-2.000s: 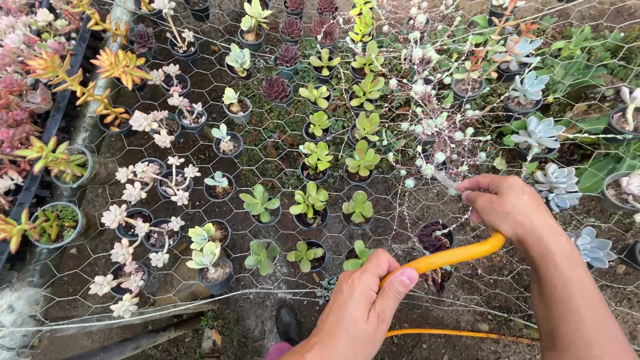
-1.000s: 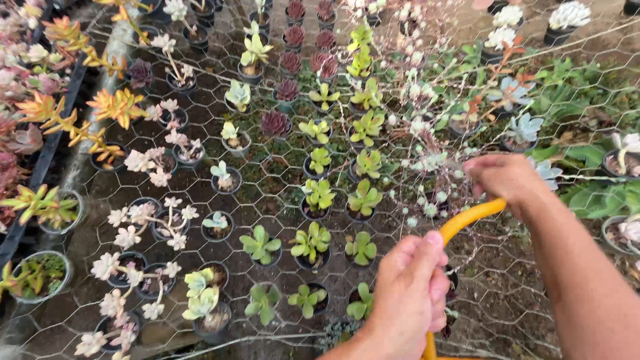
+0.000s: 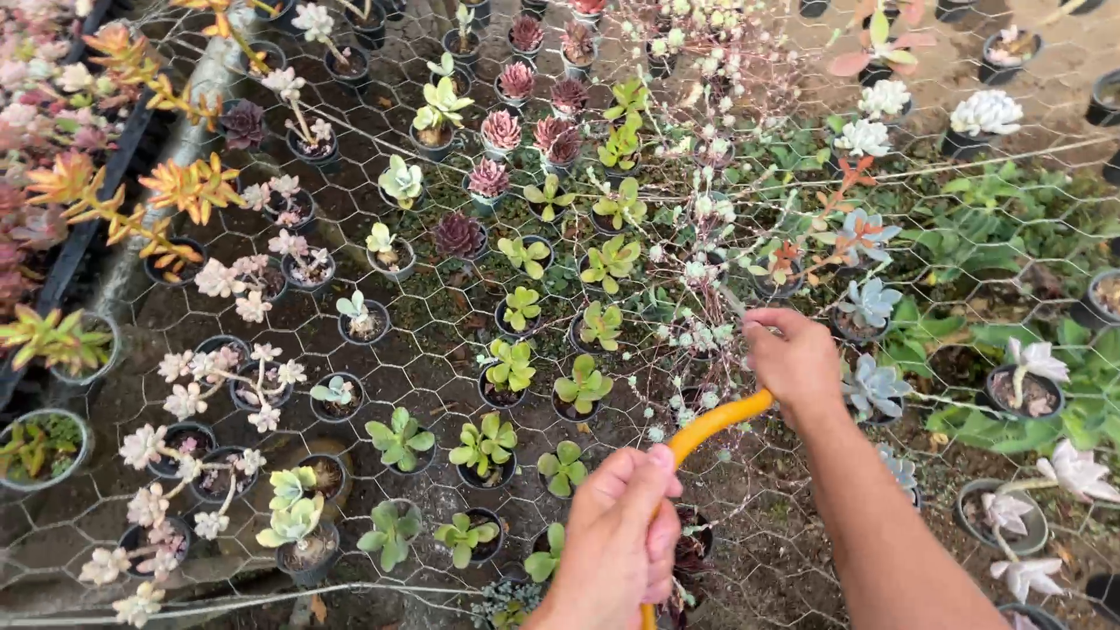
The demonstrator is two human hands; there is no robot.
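Observation:
A yellow hose runs between my hands over the wire netting. My left hand is closed round it at the lower middle. My right hand grips its far end, and a thin stream, seemingly water, leaves the fingers toward a trailing succulent with small pale rosettes. The hose's end itself is hidden in the right hand. Left of the hands stand green potted succulents in rows, with dark red rosette succulents farther off.
Hexagonal wire netting stretches over the pots. A metal pipe and pink succulents line the left side. Blue-grey succulents, white ones and broad green leaves lie to the right. A wire crosses the near edge.
The view has shifted forward, bringing more far pots into sight. Both hands stay on the hose; the floor-level stretch of hose and the shoe seen two seconds ago are out of view.

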